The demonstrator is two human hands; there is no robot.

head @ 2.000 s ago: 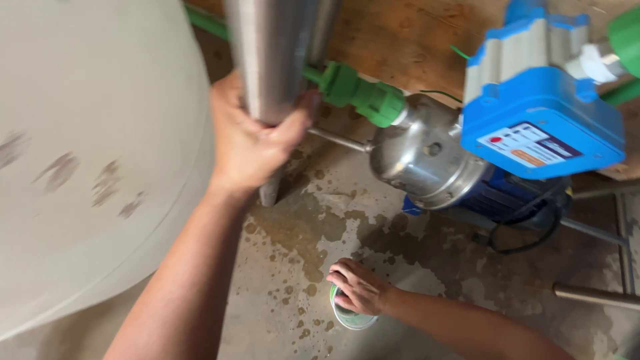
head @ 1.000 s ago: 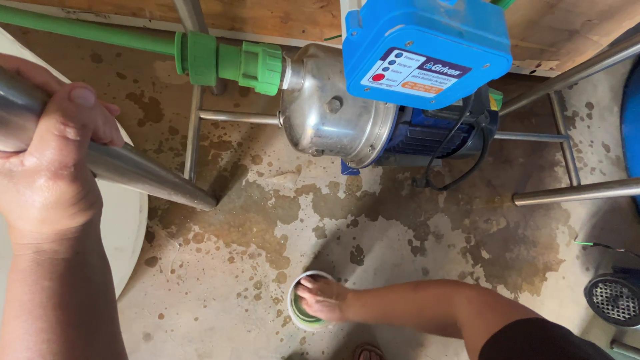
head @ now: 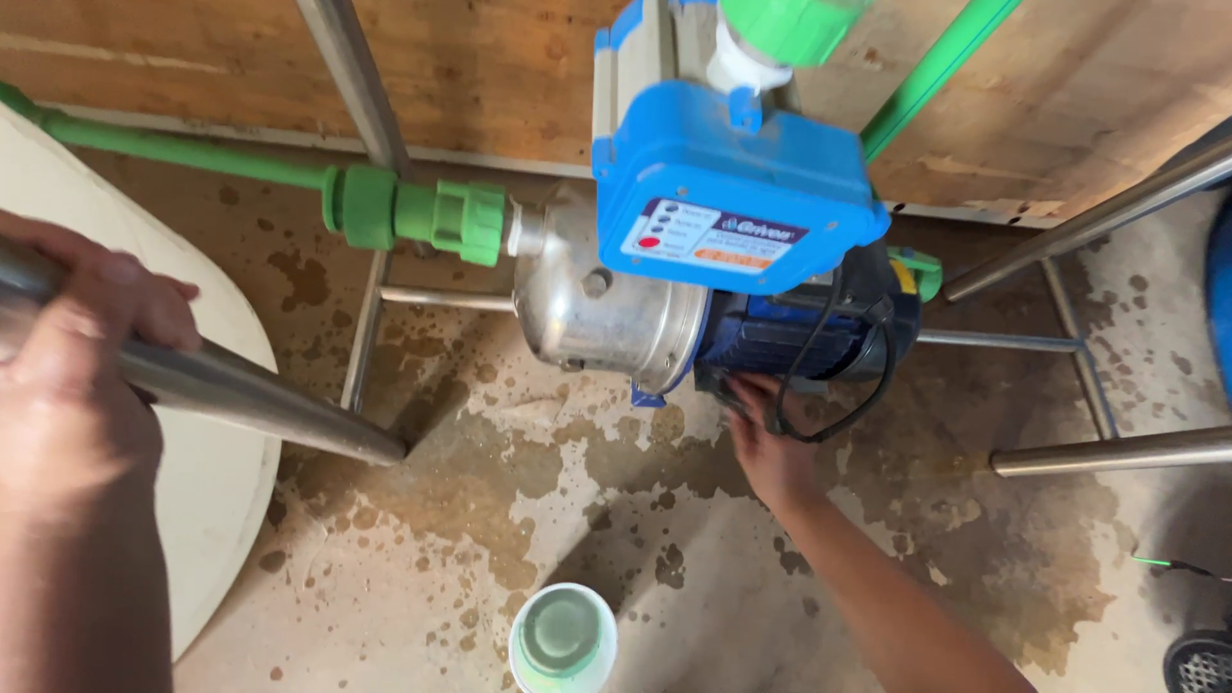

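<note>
My left hand is wrapped around a stainless steel tube leg at the left. Low at the base of the water pump, under its blue motor, is my right hand. Its fingertips reach the motor's foot beside a loop of black cable; whether they grip anything there is hidden. A blue pump controller sits above the pump. On the floor, nearer to me, a white tub holds greenish liquid.
Green pipe with a union fitting enters the pump from the left. More steel legs stand at the right. A large whitish rounded surface lies at the left. Wet patches mark the concrete floor.
My right hand was in the tub in both earlier frames; it is now out of it and up at the pump's base. My left hand stays on the steel leg.
</note>
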